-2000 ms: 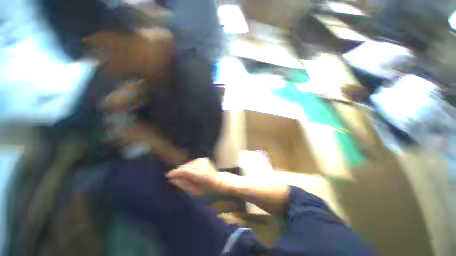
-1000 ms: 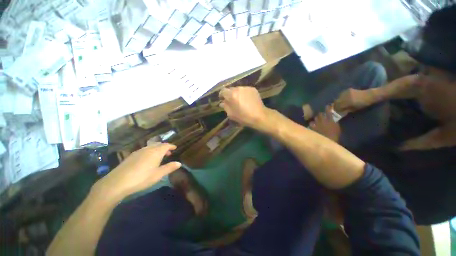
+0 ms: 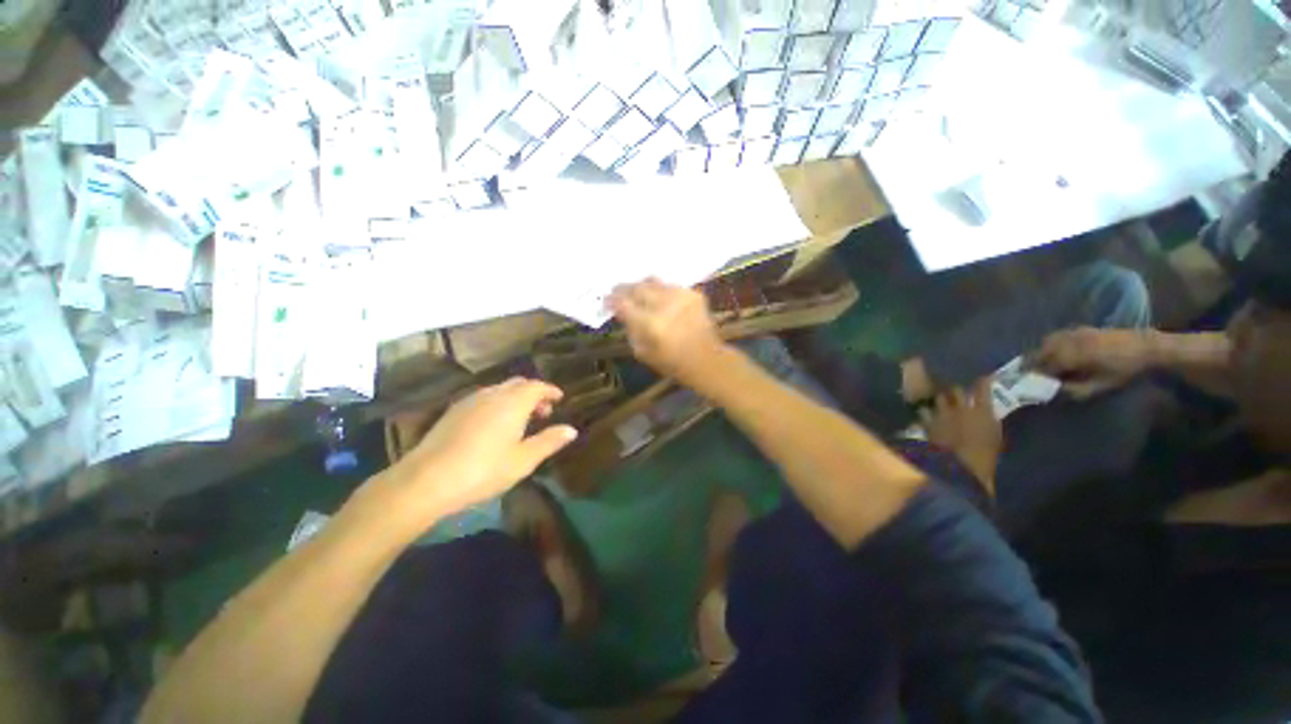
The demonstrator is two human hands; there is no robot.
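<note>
My right hand [image 3: 663, 325] is at the front edge of the white bench cover [image 3: 496, 255]. Its fingertips are closed on the corner of a white leaflet [image 3: 583, 308] at that edge; most of the leaflet blends into the bright cover. My left hand [image 3: 489, 441] is over the small trays below the bench edge, fingers apart, with nothing seen in it. A divided wooden tray [image 3: 800, 311] lies under the bench edge, right of my right hand. A small parts tray [image 3: 623, 431] with pale items is between my hands, lower down.
Stacked cartons [image 3: 807, 88] stand at the back of the bench. Loose cartons [image 3: 262, 156] are heaped at the left. A white sheet [image 3: 1048, 156] covers the bench at the right. Another person's hands [image 3: 1083, 361] hold a small white thing at the right. A blue-capped bottle [image 3: 340, 456] is below the left edge.
The view has shifted, so the bench sits lower and further right. The printed leaflet at the bench edge no longer shows clearly, and my right fingertips are now on a white corner there. My left hand stays open.
</note>
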